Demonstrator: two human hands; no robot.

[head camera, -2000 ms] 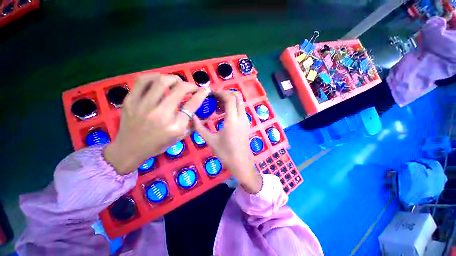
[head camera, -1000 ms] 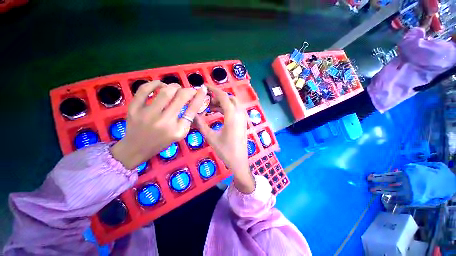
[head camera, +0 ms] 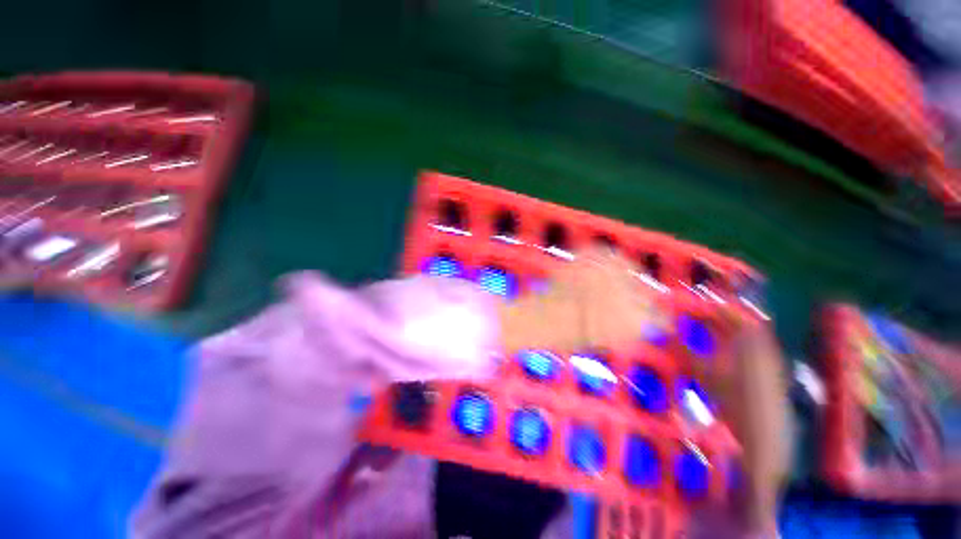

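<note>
The frame is strongly blurred. The red compartment tray (head camera: 422,226) lies in front of me. Its back row holds dark round units (head camera: 506,224); other rows hold round units with blue discs (head camera: 529,431). A darker disc (head camera: 411,404) sits at the near left corner. My left hand (head camera: 590,311) is over the middle of the tray, its fingers smeared by blur. My right hand (head camera: 761,405) is at the tray's right side, also smeared. Blue spots show near the fingers, but I cannot tell whether either hand holds a unit.
Another red tray (head camera: 237,137) with rows of shiny pieces lies at the far left. A red bin (head camera: 840,400) of multicoloured clips is at the right. A large red object (head camera: 827,79) is at the top right. Part of a small-parts tray (head camera: 638,518) shows at the bottom. Blue floor (head camera: 84,390) shows at left.
The view has swung left and turned, so the tray and clip bin appear further right and the left tray has come into view. My hands look further apart, and blur hides the unit held between them before.
</note>
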